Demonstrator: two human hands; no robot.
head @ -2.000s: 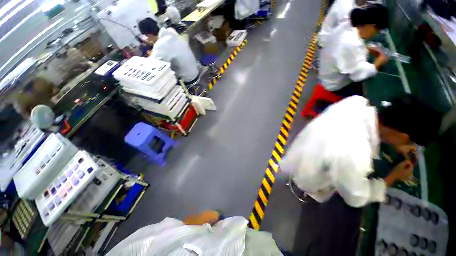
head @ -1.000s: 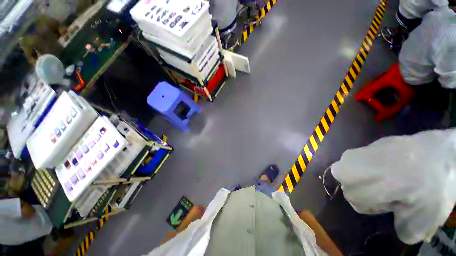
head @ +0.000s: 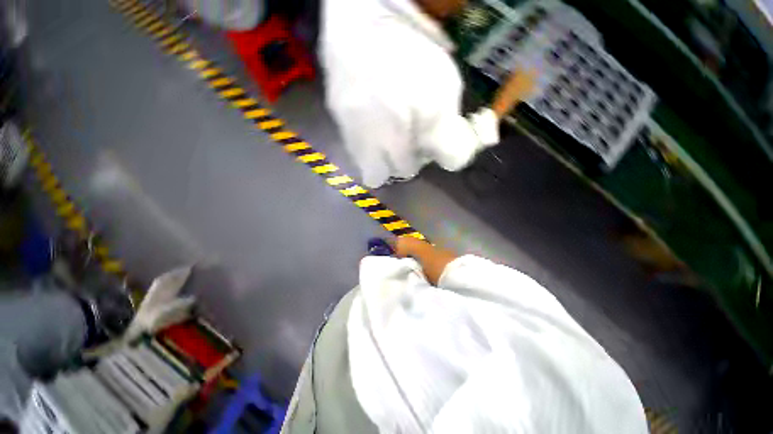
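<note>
My right hand (head: 417,249) shows small and blurred at the end of a white sleeve, below the centre of the view. Its fingers are not clear, and I cannot tell whether it holds anything. A dark blue shape, perhaps my shoe, shows beside it. My left hand is not in view. A pale sheet tray (head: 603,151) with rows of small dark parts lies on the green bench at the upper right, away from my hand. Another person's hand (head: 515,88) is at the tray's left part.
A person in white (head: 386,93) sits at the bench ahead. A red stool (head: 269,58) stands at the upper left. Yellow-black tape (head: 292,146) crosses the grey floor. Stacked white trays (head: 102,394) and a blue stool (head: 250,411) are at the lower left. An orange-brown blur lies at the right.
The view has swung right: the tray stacks and blue stool now sit at the lower left, and the bench tray has come in. My right sleeve now fills the bottom.
</note>
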